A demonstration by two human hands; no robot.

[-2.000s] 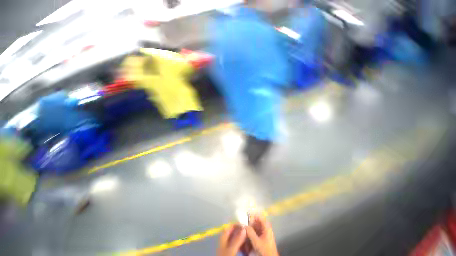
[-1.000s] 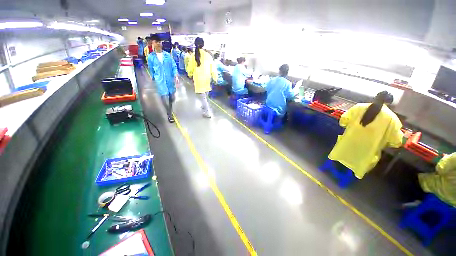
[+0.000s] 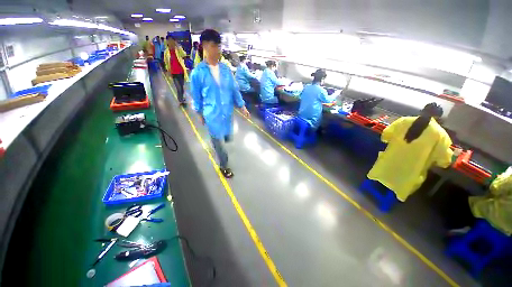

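Note:
Neither of my hands is in view. Nearest me on the green-matted bench, a red tray (image 3: pixel 163 272) with a pale flat panel is cut off by the bottom edge. Just beyond it lie a thick black corded tool (image 3: pixel 140 250), probably an electric screwdriver, and a slim dark and silver tool (image 3: pixel 104 251). Farther along are a tape roll (image 3: pixel 114 221), black-handled scissors (image 3: pixel 133 211), a white packet (image 3: pixel 129 225) and a blue-handled tool (image 3: pixel 154 212). A blue parts box (image 3: pixel 135 188) holds small mixed items.
A black device with a cord (image 3: pixel 131 124) and an open black laptop (image 3: pixel 128 91) in an orange-red tray stand farther up the bench. A person in a blue coat (image 3: pixel 216 101) walks in the aisle. Seated workers line the right-hand bench.
The blue-coated person has come nearer along the aisle. The yellow-coated walker is no longer seen in the aisle; a person in yellow and red shows farther back. My view has shifted slightly.

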